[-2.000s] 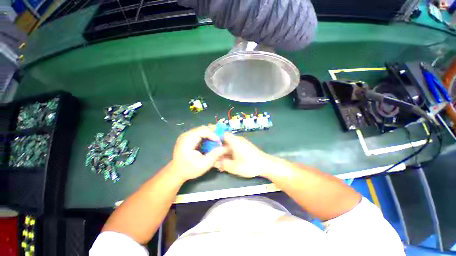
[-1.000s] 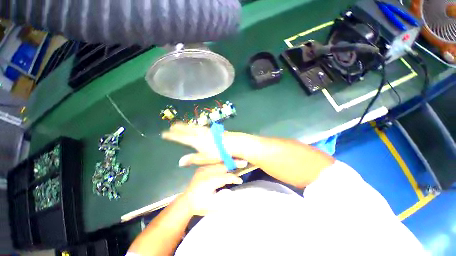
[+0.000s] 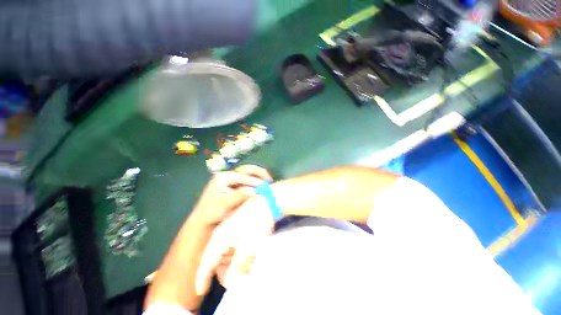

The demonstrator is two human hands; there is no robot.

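A bright blue wrist strap (image 3: 269,200) is around my right wrist. My left hand (image 3: 230,191) lies across at the upper end of the strap, its fingertips touching there; blur hides whether they grip it. My right hand (image 3: 230,249) hangs down towards my body, crossed by the left forearm, with fingers apart and nothing seen in it. Main circuit boards (image 3: 240,146) with white parts and red wires lie in a slanting row just beyond my hands. One yellow component board (image 3: 186,147) lies apart to their left.
Small green boards (image 3: 125,215) lie piled at left, beside a divided black parts bin (image 3: 74,246). The fume hood (image 3: 203,95) stands behind the boards. A small black tray (image 3: 301,78) and the iron stand (image 3: 360,80) are at right. An orange fan (image 3: 535,18) is far right.
The view has turned and shifted right. My hands have gone from together over the mat to crossed near my body; my left hand has moved up to the strap and my right hand has dropped.
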